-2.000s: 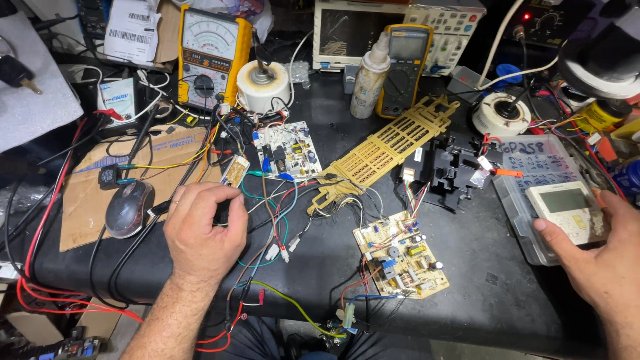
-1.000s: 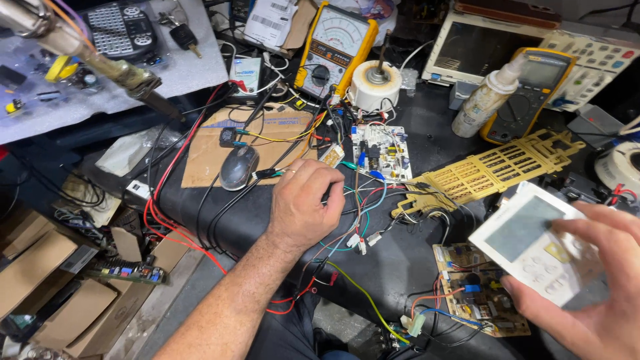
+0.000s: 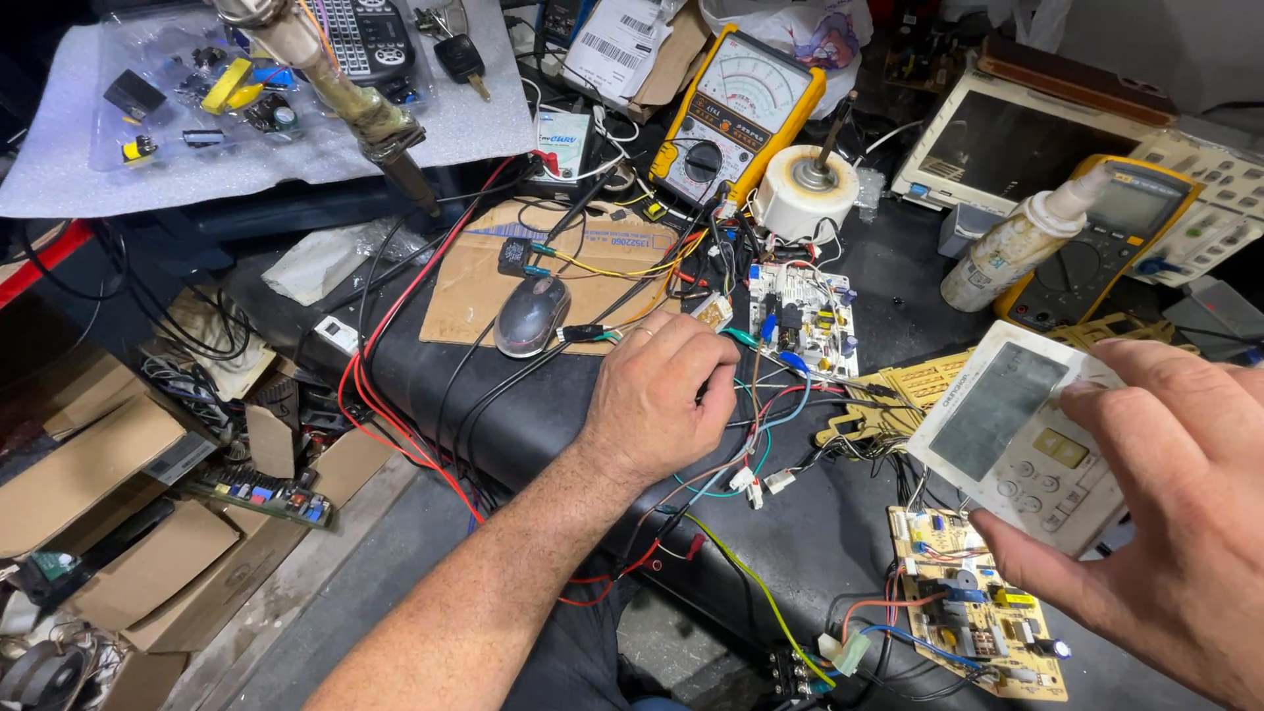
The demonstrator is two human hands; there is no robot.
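Note:
My right hand [image 3: 1155, 494] holds a white remote control [image 3: 1017, 434] with a grey display, tilted above the bench. Below it lies a tan circuit board [image 3: 973, 602] with wires attached. My left hand [image 3: 667, 395] rests with curled fingers over the wires, beside a small board [image 3: 713, 311]; whether its fingers grip anything is hidden. A white circuit board [image 3: 802, 316] lies just right of that hand, with green and blue alligator clips [image 3: 790, 361] near its lower edge. Left of the hand, a computer mouse [image 3: 533, 314] sits at the edge of a cardboard piece [image 3: 464, 286].
Behind are an analog multimeter [image 3: 736, 118], a white motor [image 3: 805, 197], a bottle [image 3: 1017, 247], a digital multimeter [image 3: 1106, 247] and an oscilloscope [image 3: 1027, 138]. A tool on an arm [image 3: 365, 118] hangs at upper left. Red cables [image 3: 370, 395] cross the bench's front edge. Cardboard boxes [image 3: 79, 474] stand lower left.
The remote control, over the plastic organizer two seconds ago, has been lifted leftward to above the tan board. My left hand stays near the wires. The view has swung left.

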